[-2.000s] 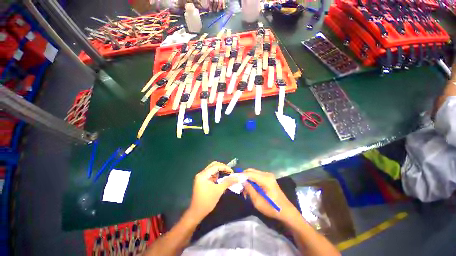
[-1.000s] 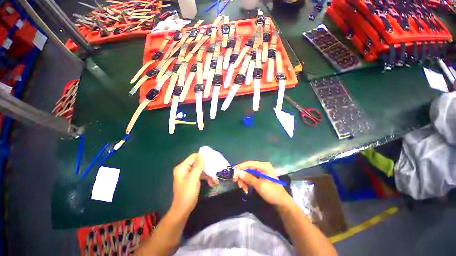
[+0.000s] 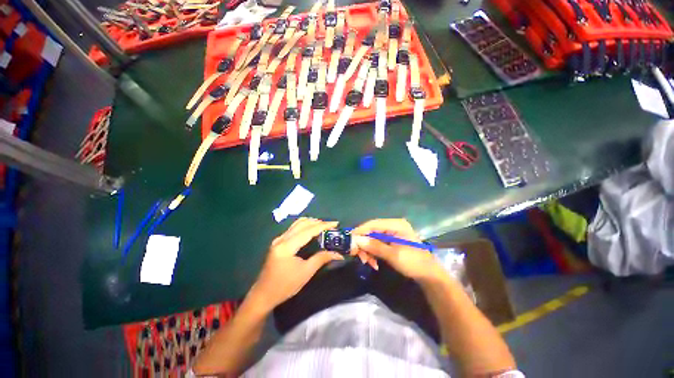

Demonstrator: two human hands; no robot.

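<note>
A watch head with a dark rounded-square face is held between both hands above the front edge of the green mat. My left hand grips its left side with fingers and thumb. My right hand touches its right side and also holds a blue pen-like tool, which points right. The watch's strap is mostly hidden by my hands. A small white cloth lies on the mat just beyond my left hand.
An orange-red tray of watches stands ahead. Red scissors, a white triangular piece and a blister tray lie right. Blue tools and white paper lie left. A person's grey-white sleeve is at far right.
The white cloth has left my left hand and now lies on the mat. The watch head is now uncovered, with its face showing between both hands. The blue tool stays in my right hand.
</note>
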